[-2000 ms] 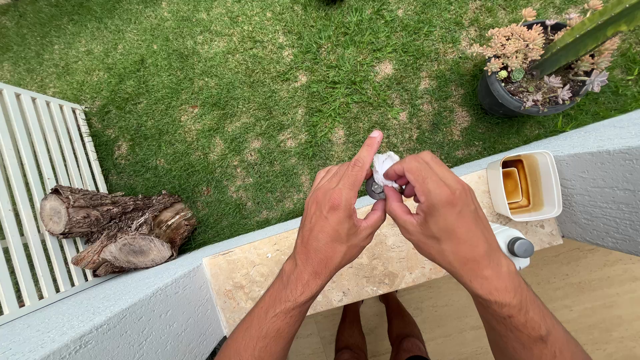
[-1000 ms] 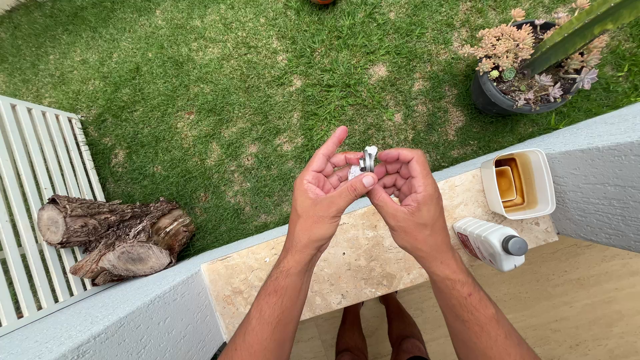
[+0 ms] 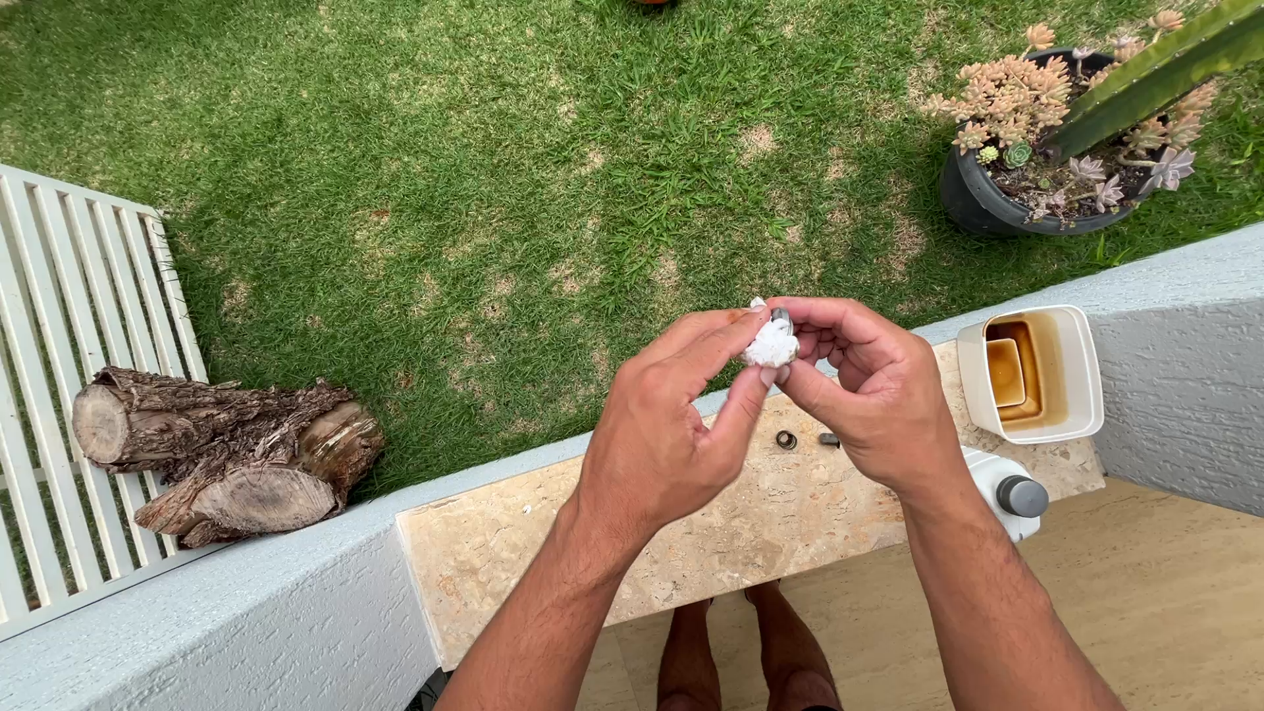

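My left hand (image 3: pixel 681 415) and my right hand (image 3: pixel 869 390) meet above the stone ledge (image 3: pixel 632 553). Between their fingertips is a crumpled white piece of tissue or cloth (image 3: pixel 772 344), pressed against a small dark metal part (image 3: pixel 781 316) that is mostly hidden. Below the hands, a small dark ring (image 3: pixel 785 439) lies on the ledge. Beside it sits another small dark piece (image 3: pixel 828 439), close to my right hand.
A white plastic tub (image 3: pixel 1076 375) with brown liquid stands at the ledge's right end. A white bottle with a grey cap (image 3: pixel 1022 496) is by my right forearm. Cut logs (image 3: pixel 222 444), a white slatted panel (image 3: pixel 89 326) and a potted succulent (image 3: pixel 987 202) lie beyond the wall.
The hands have turned from palms partly up to fingertips pinched together around the white material. The dark ring on the ledge now shows below them.
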